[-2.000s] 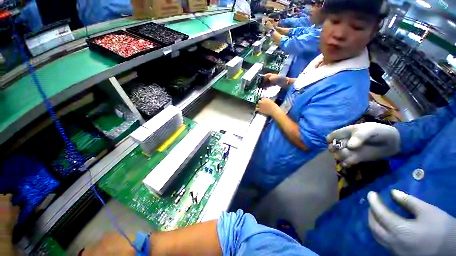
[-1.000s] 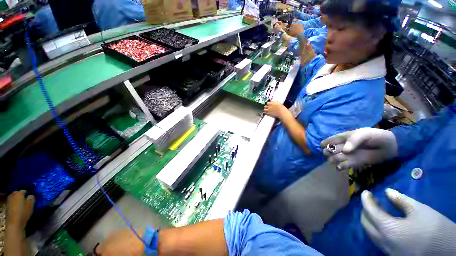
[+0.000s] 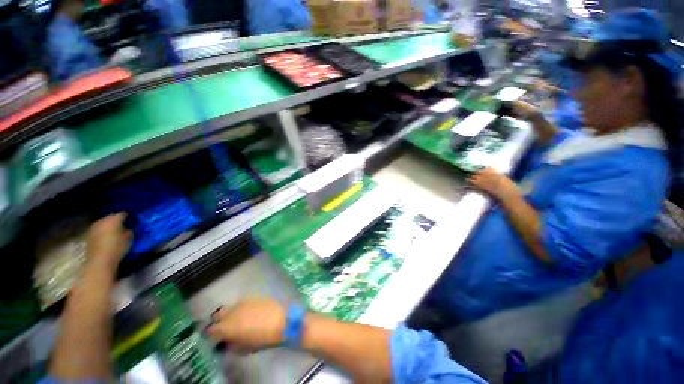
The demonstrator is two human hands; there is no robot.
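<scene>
The frame is blurred. My right hand, with a light blue wrist strap, is low in the centre beside the right edge of a green board. Dark spots show at its fingertips; whether it holds anything is unclear. My left hand is at the left, over the bins between a cream component heap and a bright blue heap; its fingertips are blurred. Another green board lies ahead on the conveyor, with a long white-silver heat sink and a finned block beside a yellow strip.
A green-matted shelf runs above the bins and bears a tray of red parts. A person in blue stands at the right, with a hand at the rail by a farther board. Another blue garment is at the lower right.
The view has swung left, so the scene has shifted right. My left hand and forearm show more fully over the bins. More of the near-left board shows. The other person's white-gloved hands are out of view.
</scene>
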